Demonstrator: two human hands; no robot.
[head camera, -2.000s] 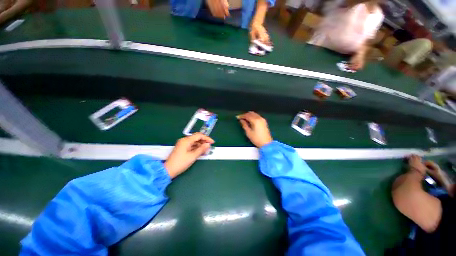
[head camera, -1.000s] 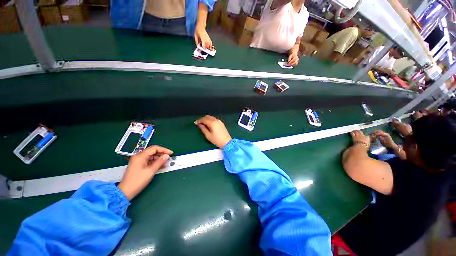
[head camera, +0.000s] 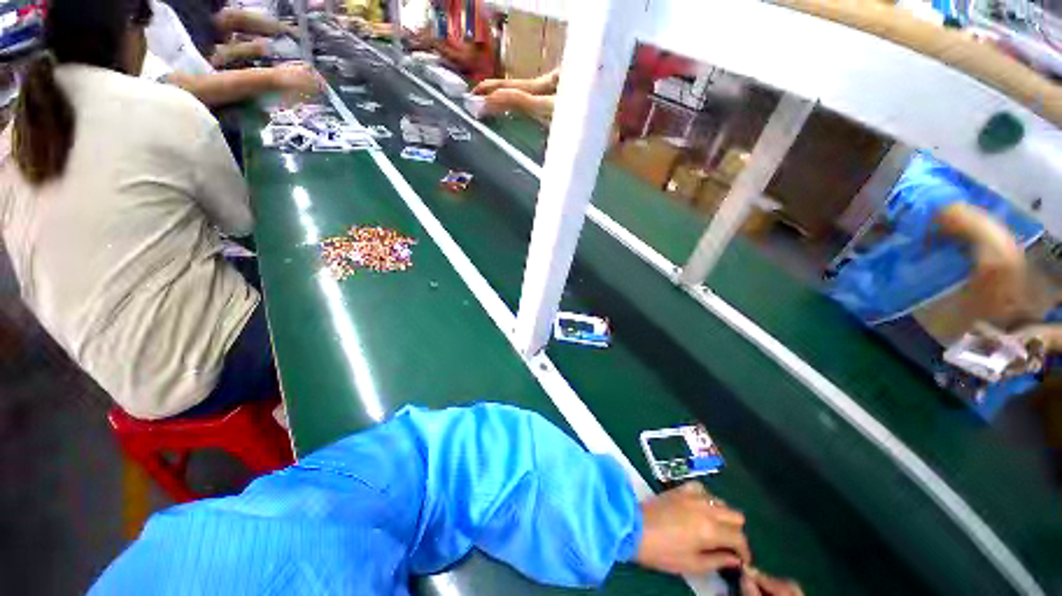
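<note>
My left hand (head camera: 695, 532), bare with a blue sleeve, is at the lower right over the pale guide rail (head camera: 579, 417), fingers bent and fingertips close together. My right hand (head camera: 771, 584) shows only as fingertips at the bottom edge, close to the left fingertips. A small dark spot shows between the hands; whether either holds it is unclear. A white device housing with blue and dark parts (head camera: 681, 453) lies on the green conveyor belt (head camera: 774, 512) just beyond my left hand. Another housing (head camera: 581, 330) lies farther up the belt, beside the white post.
A white post (head camera: 571, 175) rises from the rail. A heap of orange-red speckled parts (head camera: 368, 250) and a pile of white pieces (head camera: 314, 128) lie on the left bench. A person in beige sits at left on a red stool (head camera: 198, 448). A blue-sleeved person across holds a white unit (head camera: 984, 355).
The view has swung left along the line, showing the bench piles and a seated person. My hands now appear at the lower right, closer together, with the right mostly cut off.
</note>
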